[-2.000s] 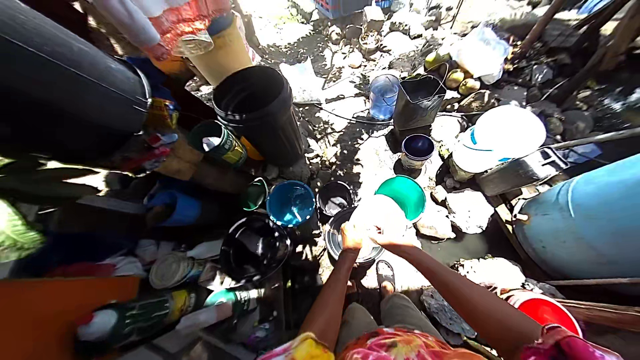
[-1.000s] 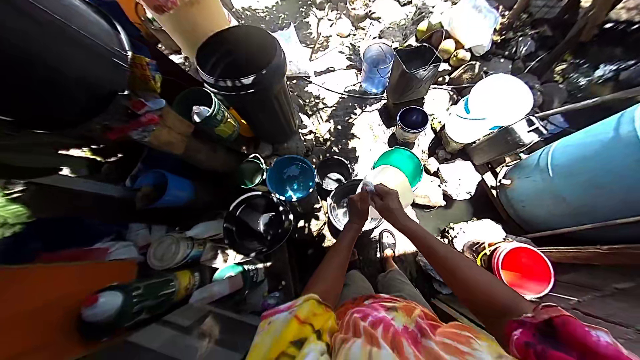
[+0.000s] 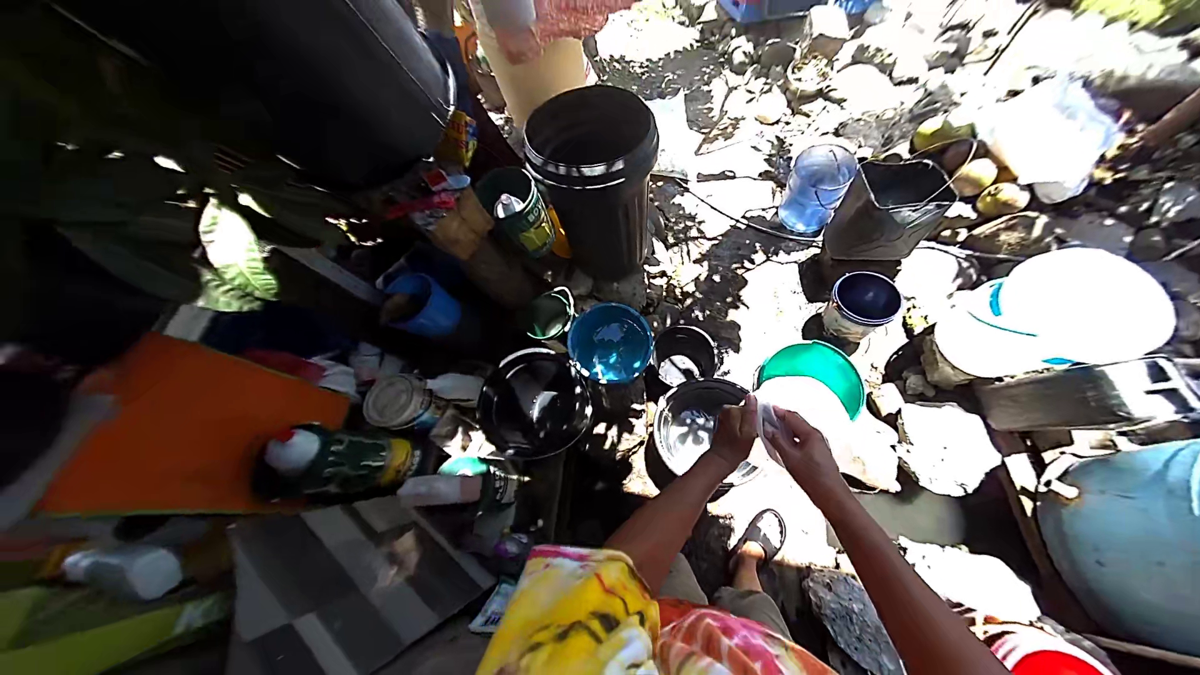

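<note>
A small white cloth (image 3: pixel 769 424) is held between my two hands. My left hand (image 3: pixel 735 433) grips its left side over the right edge of a black basin (image 3: pixel 684 427) with liquid in it. On the cloth's right side is my right hand (image 3: pixel 799 446), with fingers bent around it. Just beyond my hands stands a green basin (image 3: pixel 834 367), its near part bright with something white that glare makes hard to tell. A smaller black bucket (image 3: pixel 682 354) and a blue bucket of water (image 3: pixel 610 343) stand to the left, beside a wide black tub (image 3: pixel 534 403).
A tall black bin (image 3: pixel 592 178) stands ahead. Right of it are a clear blue plastic container (image 3: pixel 814 192), a dark cut container (image 3: pixel 886 211) and a dark blue-lined bucket (image 3: pixel 864 300). A blue drum (image 3: pixel 1125 544) lies at right among rocks. Bottles and an orange board (image 3: pixel 187 427) are at left.
The cloth now shows stretched between my hands, which were close together over the basins before. The view has swung left, and the red bucket at right is now mostly cut off.
</note>
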